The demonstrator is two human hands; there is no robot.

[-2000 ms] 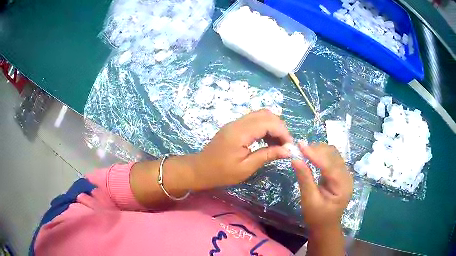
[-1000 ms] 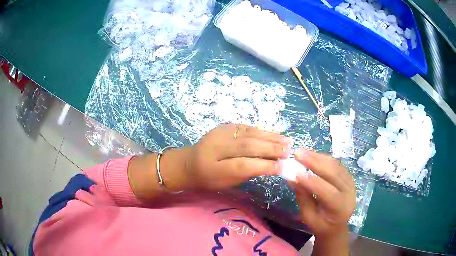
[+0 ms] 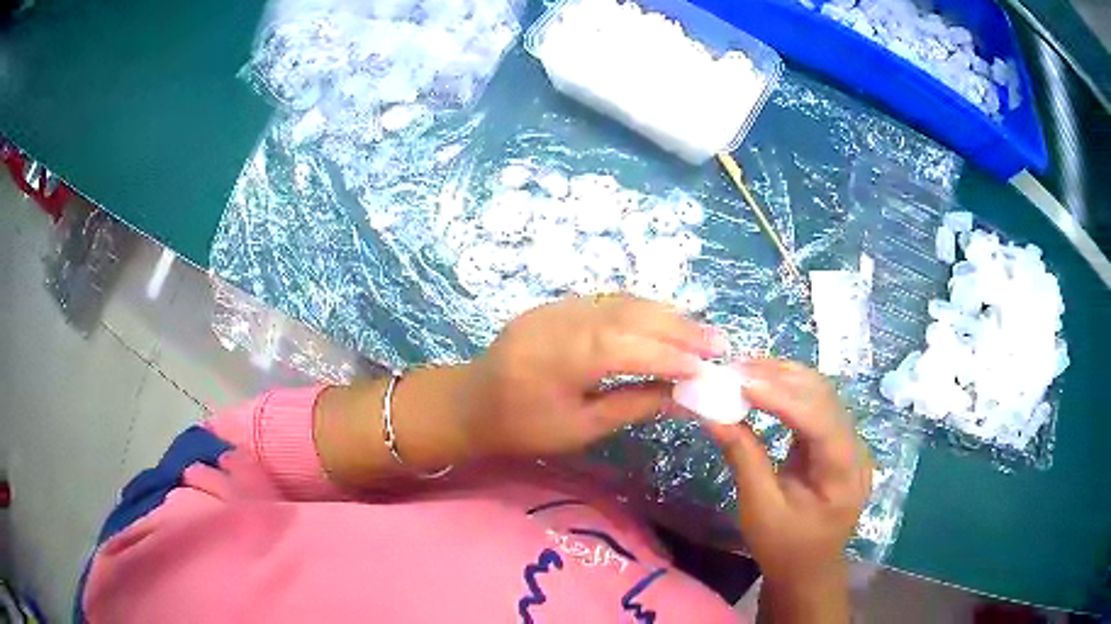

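My left hand (image 3: 585,372) and my right hand (image 3: 798,457) meet in front of my body. Both hold one small white plastic part (image 3: 715,393) between their fingertips, above the clear sheet. Its details are too blurred to tell. A loose pile of small white round parts (image 3: 567,238) lies on the sheet just beyond my left hand. A clear plastic tub (image 3: 652,79) full of white parts stands behind the pile. A heap of translucent white pieces (image 3: 987,335) lies to the right.
A thin tan stick (image 3: 761,219) lies beside the tub. A small white slip (image 3: 843,319) lies left of the right heap. A blue bin (image 3: 877,110) with white pieces is at the upper right. A clear bag of white parts (image 3: 384,55) is at the upper left.
My fingertips have shifted around the white part, and more of it shows than two seconds ago. Both hands stay close together. The bench things sit slightly differently in view.
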